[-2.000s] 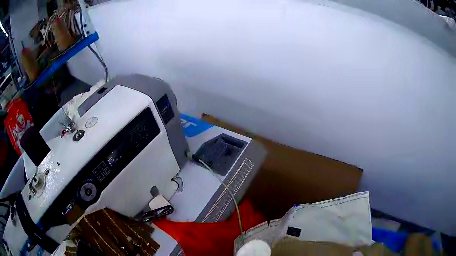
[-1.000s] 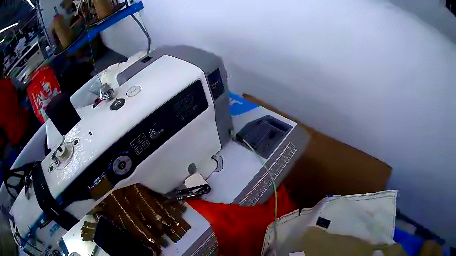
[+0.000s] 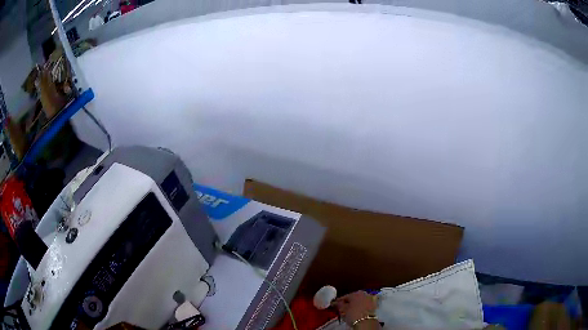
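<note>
My right hand (image 3: pixel 358 308), with a thin gold-coloured band at the wrist, is at the bottom edge, right of centre. Its fingertips meet the right edge of a small white round object (image 3: pixel 325 297) and appear to hold it over red-orange cloth (image 3: pixel 306 316). The off-white cloth piece with stitched edges (image 3: pixel 438 298) lies to the right of the hand. The white sewing machine head (image 3: pixel 106 238) is at the left. Only a sliver of brown material (image 3: pixel 122 327) shows at the bottom edge. My left hand is not in view.
A brown board (image 3: pixel 380 242) stands behind the table end (image 3: pixel 258 290), against the white partition (image 3: pixel 335 116). A pale cord crosses the table end. A small black tool (image 3: pixel 188 321) lies by the machine base. Thread cones (image 3: pixel 51 90) are at upper left; blue material (image 3: pixel 509 314) is at lower right.
The view has tilted up, so the machine sits lower and the brown ribbed pieces are almost out of frame. My right hand now shows clearly, and the white round object is left of the off-white cloth.
</note>
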